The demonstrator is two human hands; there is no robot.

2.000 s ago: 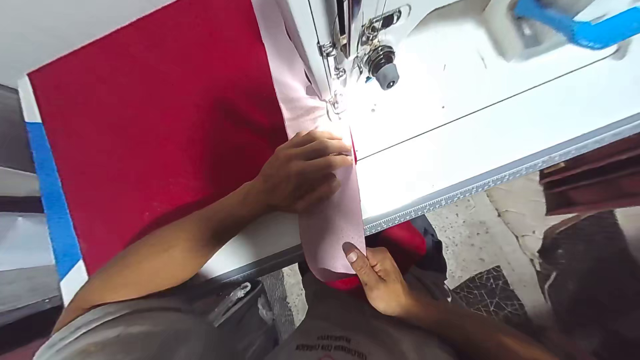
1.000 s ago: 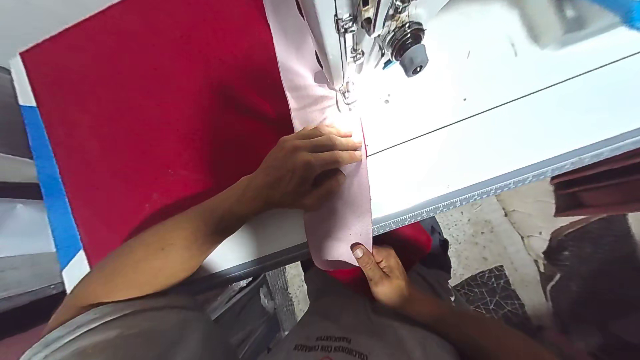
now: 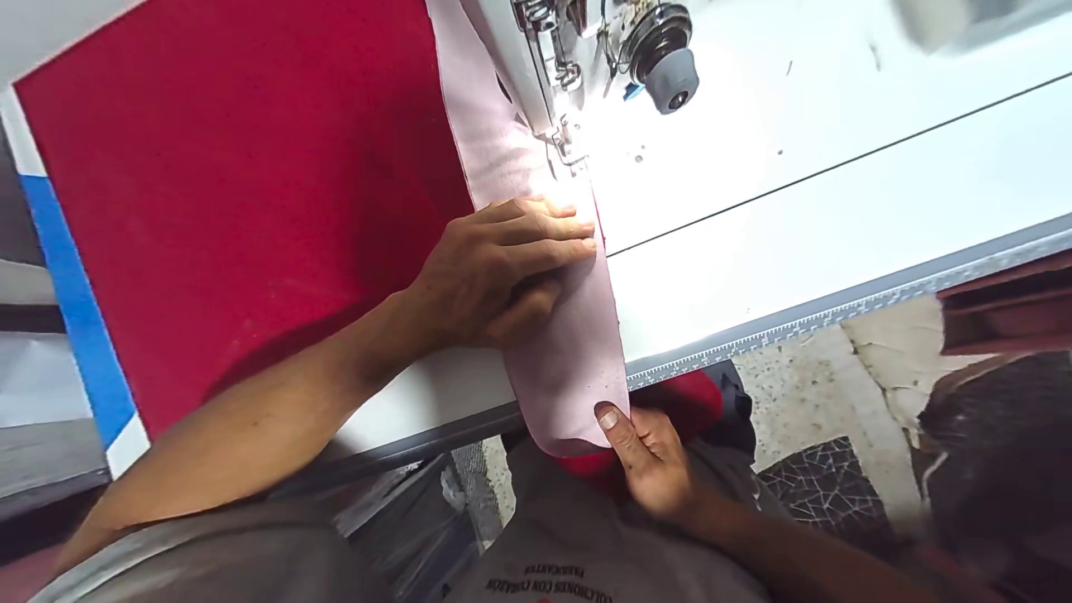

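A pale pink fabric strip [image 3: 565, 360] runs from the sewing machine [image 3: 523, 67] down over the table's front edge, with red fabric [image 3: 276, 184] to its left and some red showing under its lower end. My left hand [image 3: 502, 272] lies on the strip just in front of the lit presser foot [image 3: 569, 155], fingers extended and pressing the cloth down. My right hand [image 3: 649, 456] pinches the strip's right edge near its hanging end, thumb on top. The fingers beneath are partly hidden. Bright light washes out the needle area.
The white table [image 3: 804, 234] has a measuring tape [image 3: 779, 331] along its front edge. A grey tension knob [image 3: 672, 81] juts from the machine's right side. A blue strip [image 3: 79, 310] borders the table's left side. At the lower right is a dark patterned piece [image 3: 825, 486] on the floor.
The camera view has shifted, placing the machine farther right in the picture. Both hands keep much the same hold on the pink strip; no clear release or new grasp shows.
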